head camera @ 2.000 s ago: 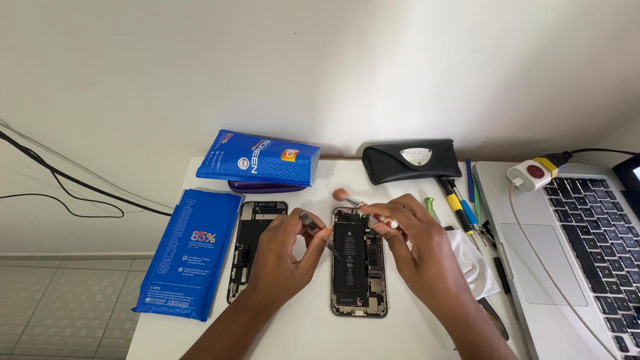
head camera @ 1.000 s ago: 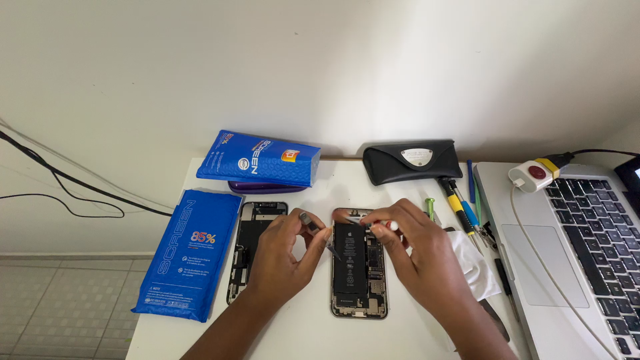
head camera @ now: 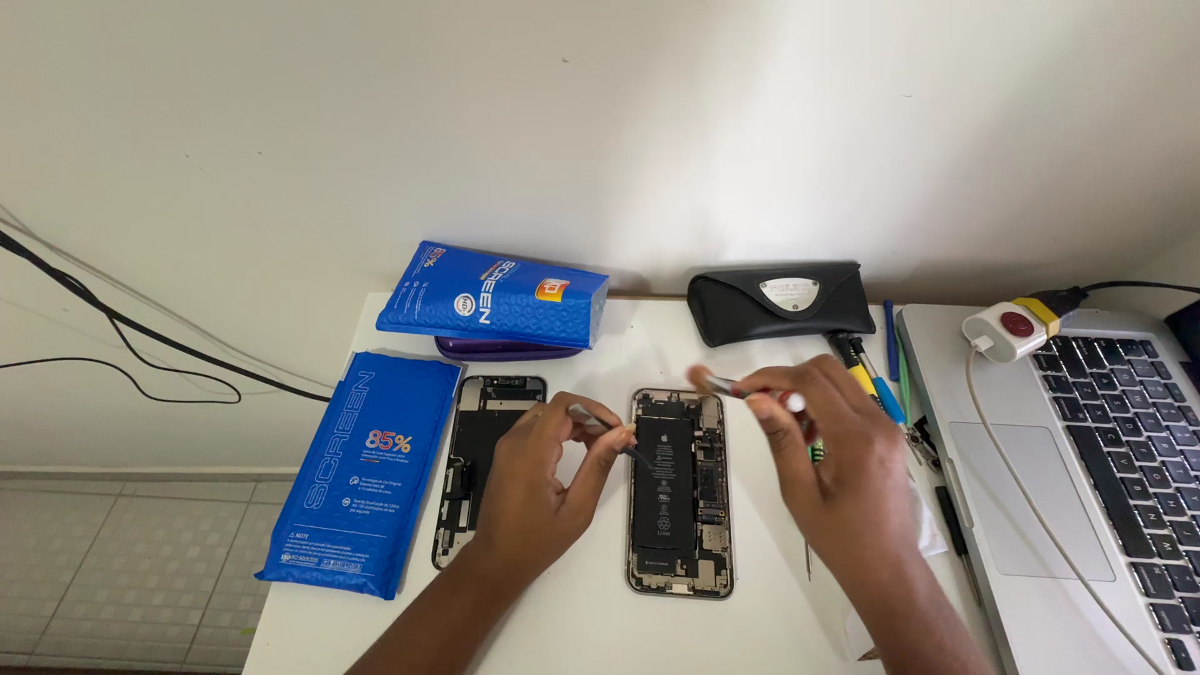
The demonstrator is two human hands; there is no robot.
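An opened smartphone (head camera: 682, 567) lies on the white table with its black battery (head camera: 666, 487) and circuit board showing. My left hand (head camera: 544, 478) pinches a pair of metal tweezers (head camera: 591, 417), whose tips reach over the battery's left edge. Above the phone's top right, my right hand (head camera: 834, 459) grips a small brush (head camera: 727, 382) with its bristles pointing left, blurred by motion. Left of the phone, a detached phone screen assembly (head camera: 473, 427) lies partly hidden behind my left hand.
Two blue padded pouches (head camera: 361, 469) (head camera: 497, 295) flank the screen assembly, one on a purple case (head camera: 506, 349). A black glasses case (head camera: 750, 309) stands by the wall. Screwdrivers (head camera: 881, 380) and a black-handled tool (head camera: 952, 520) lie beside a laptop (head camera: 1022, 497) bearing a white plug adapter (head camera: 1011, 330).
My right hand has lifted away from the phone's top edge and shifted right, with the brush now fully in view. My left hand has stayed nearly in place.
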